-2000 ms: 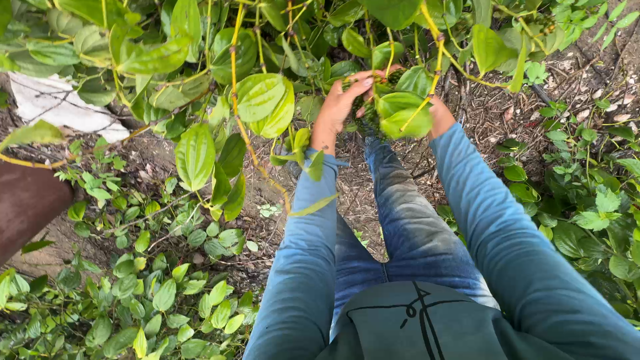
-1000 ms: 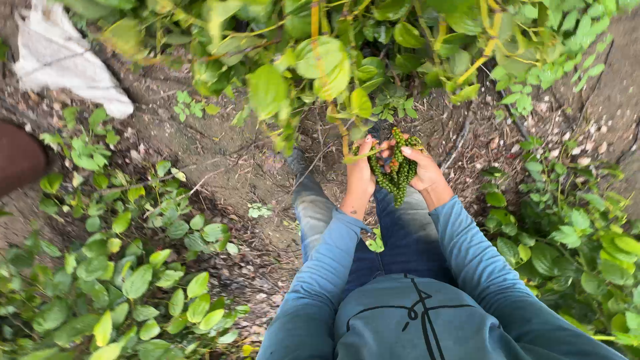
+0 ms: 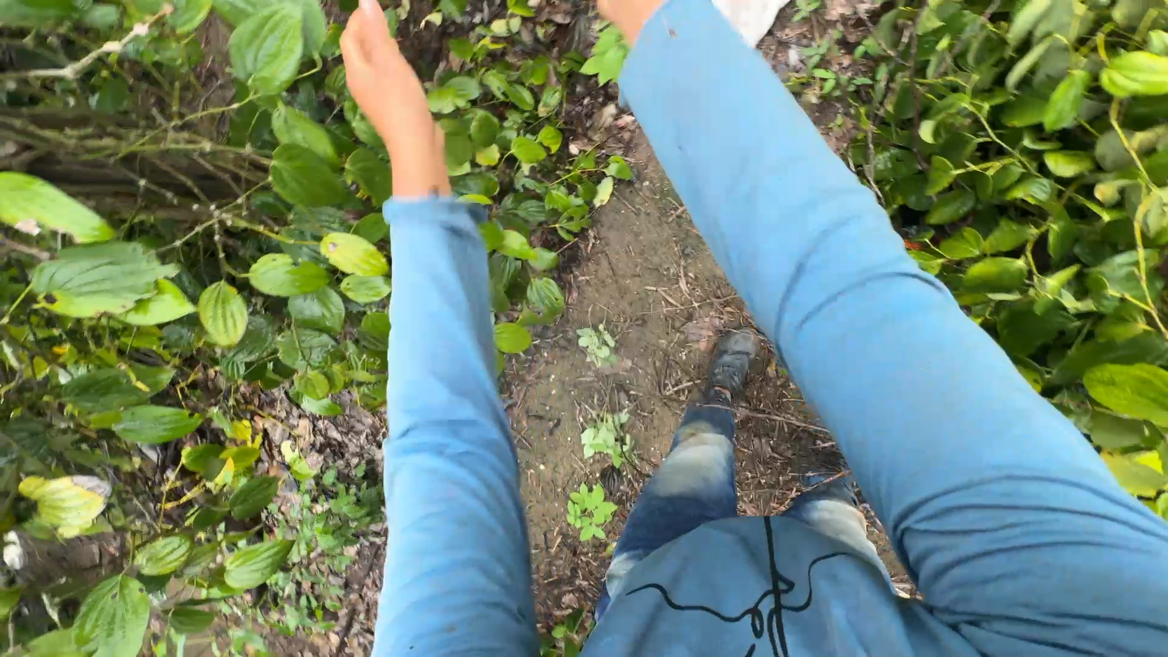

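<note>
My left hand (image 3: 391,96) reaches up at the upper left, its fingertips at the frame's top edge; nothing is seen in it, and how its fingers are held is unclear. Leafy vine stems (image 3: 301,173) lie just left of it. Of my right hand (image 3: 628,16), only a small part near the wrist shows at the top edge, so its fingers and anything in them are hidden. No green berry clusters are visible in this view.
Dense green vines stand on the left and right (image 3: 995,274). Between them runs a dirt path (image 3: 630,274) with twigs and small seedlings (image 3: 590,511). A white sheet (image 3: 753,16) shows at the top. My shoe (image 3: 732,360) is on the path.
One second ago both hands held green berry spikes together in front of me; now the arms are stretched forward and apart, and the berries are out of sight. The view has turned strongly.
</note>
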